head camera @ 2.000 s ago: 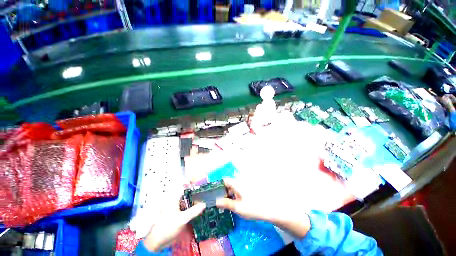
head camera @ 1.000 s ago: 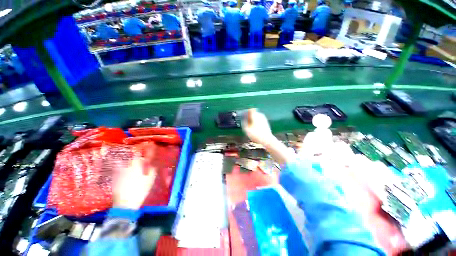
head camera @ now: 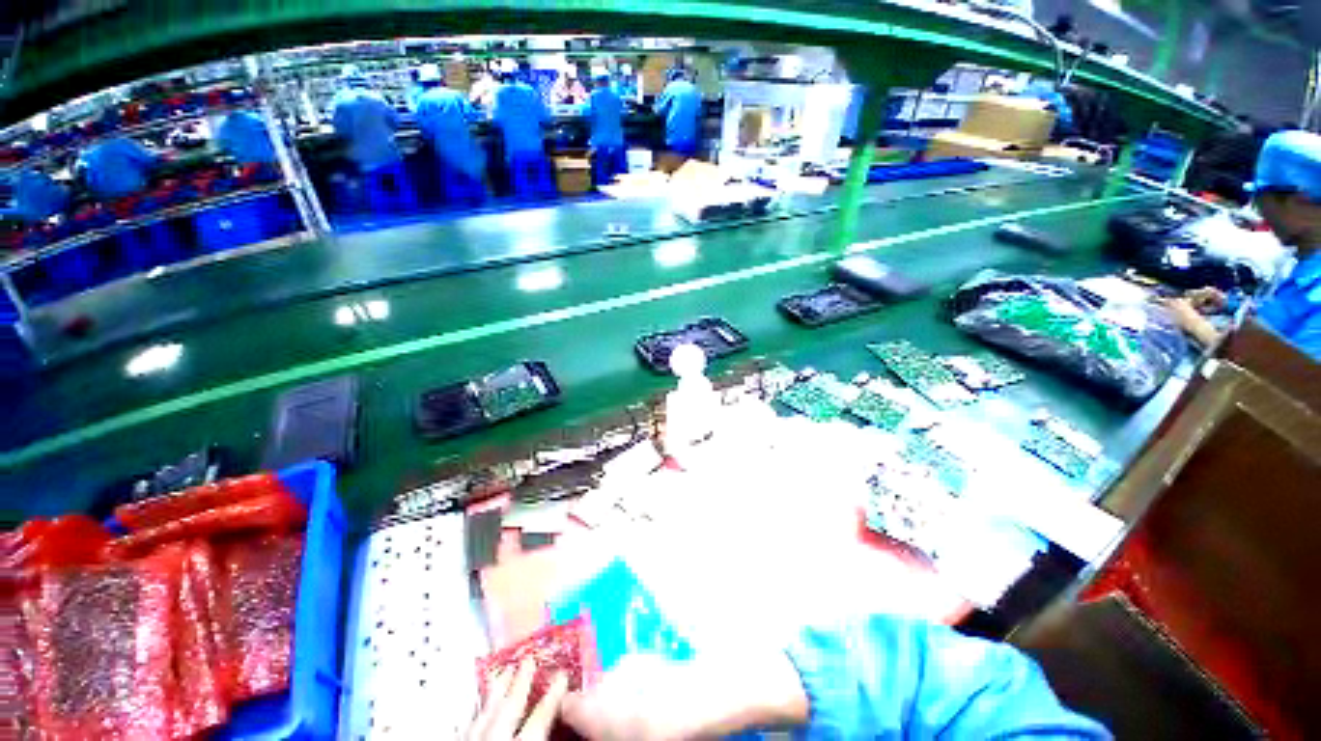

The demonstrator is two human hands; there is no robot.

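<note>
A red bubble bag (head camera: 558, 654) is upright-tilted at the bottom centre, between my hands. My left hand (head camera: 517, 706) has its fingers on the bag's near face and is partly cut off by the lower edge. My right hand (head camera: 652, 704) is at the bag's lower right edge, its fingertips on it, washed out by glare. Whether something is inside the bag cannot be told. A bright blue sheet (head camera: 616, 605) lies just behind the bag. A black plastic housing (head camera: 487, 397) with a green board in it lies on the belt.
A large blue bin (head camera: 322, 608) with red bags is at left, beside a white perforated tray (head camera: 413, 615). A white bottle (head camera: 687, 403) stands behind. Green boards (head camera: 878, 405) lie right. An open carton (head camera: 1231, 500) and a person (head camera: 1289, 217) are far right. The green belt (head camera: 609, 311) crosses behind.
My right hand has come back from the housing on the belt, and my left hand from the red bags in the bin. Both are now together at a red bag. The view has shifted right.
</note>
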